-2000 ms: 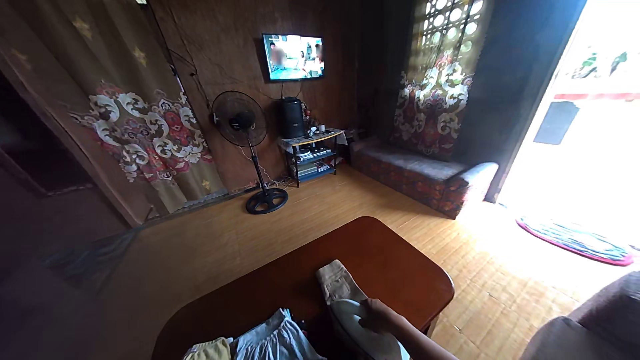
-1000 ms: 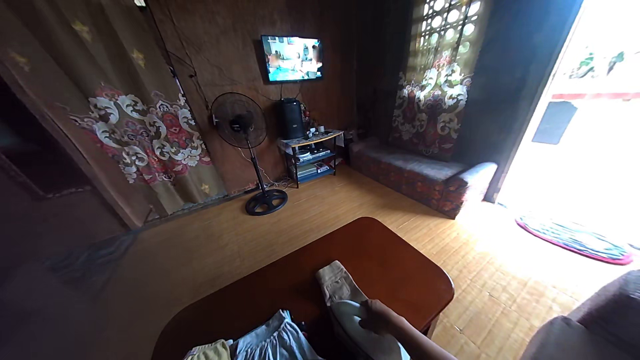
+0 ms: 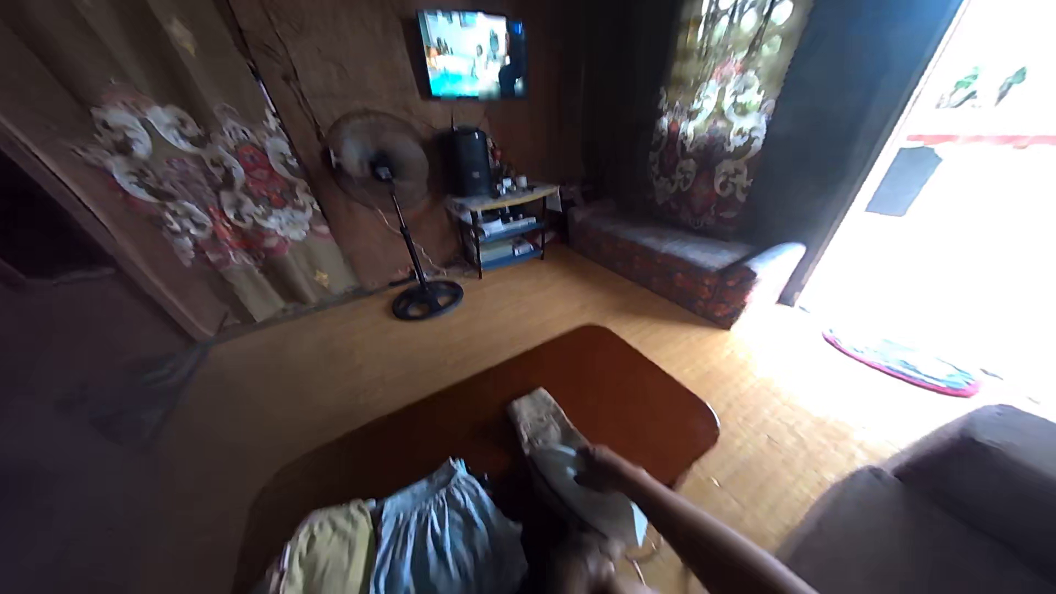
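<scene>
My right hand [image 3: 604, 469] reaches in from the lower right, its fingers curled on a pale blue-grey item [image 3: 569, 478], possibly folded cloth; the picture does not settle what it is. A beige patterned folded cloth [image 3: 540, 419] lies against the far end of that item, on the reddish-brown wooden table [image 3: 627, 388]. At the bottom edge, my left hand [image 3: 582, 563] is blurred and partly cut off, close under the pale item, its fingers unclear. To the left lie a gathered light-blue garment [image 3: 445, 528] and a yellowish garment [image 3: 330, 549], side by side.
Beyond the table are a black pedestal fan [image 3: 381, 169], a small shelf stand [image 3: 507, 235] with a black speaker [image 3: 470, 161], and a wall television [image 3: 472, 54]. A patterned sofa [image 3: 660, 256] stands beside the bright doorway. A grey upholstered seat [image 3: 916, 520] is at lower right, an oval mat [image 3: 903, 363] near the doorway.
My left hand has come into view at the bottom, near the pale item. My right hand stays on that item. The television picture has changed.
</scene>
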